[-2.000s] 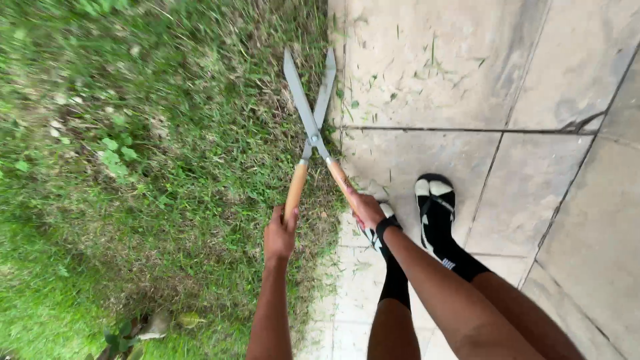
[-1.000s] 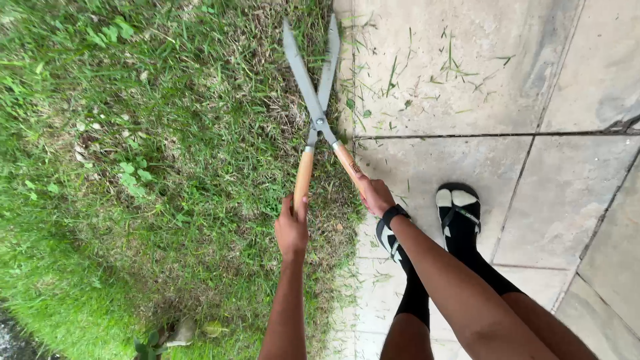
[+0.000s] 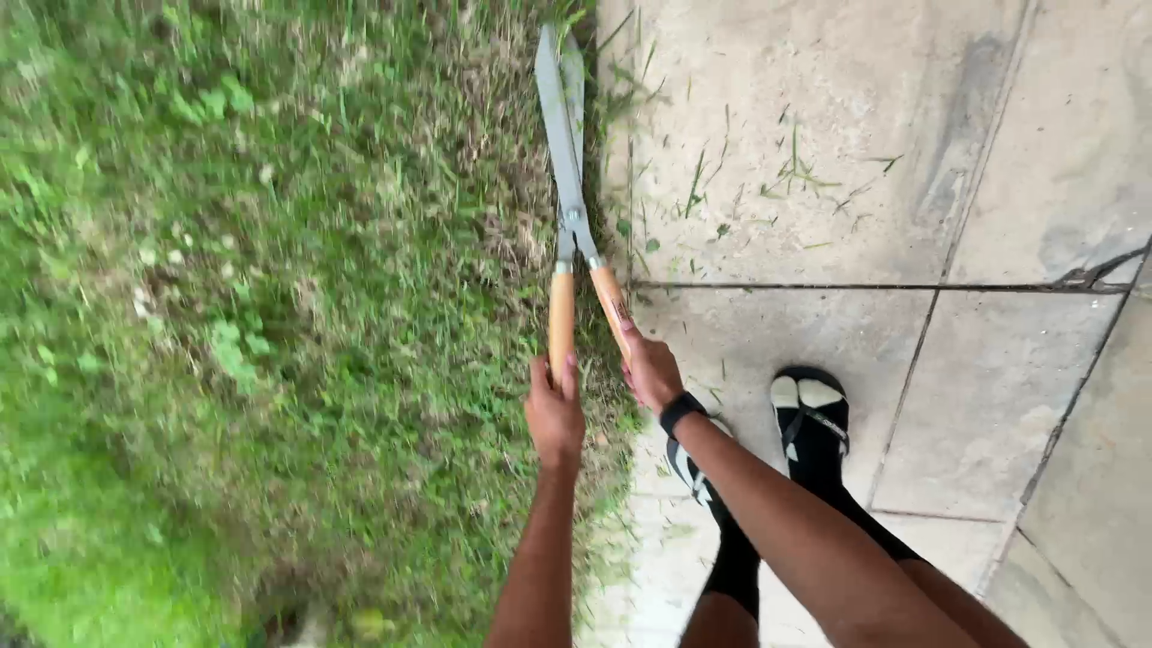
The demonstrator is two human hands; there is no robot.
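Observation:
A pair of hedge shears (image 3: 574, 214) with long steel blades and two wooden handles lies along the border between grass and paving. Around the left wooden handle closes my left hand (image 3: 554, 409), over the grass. My right hand (image 3: 652, 364), a black band on its wrist, grips the right wooden handle just above the paving's edge. The blades are nearly together, their tips among grass blades at the top of the view. Parts of both handles are hidden in my hands.
Grass (image 3: 360, 360) with broad-leaved weeds fills the left side. Pale stone paving (image 3: 792, 225) with dark joints and scattered grass clippings covers the right. My feet, in black socks and sandals, stand on the paving; the right forearm partly covers the nearer sandal (image 3: 688, 468).
The shears' blades and handles have come closer together, with my hands nearer each other. Both hands have kept their hold on the handles.

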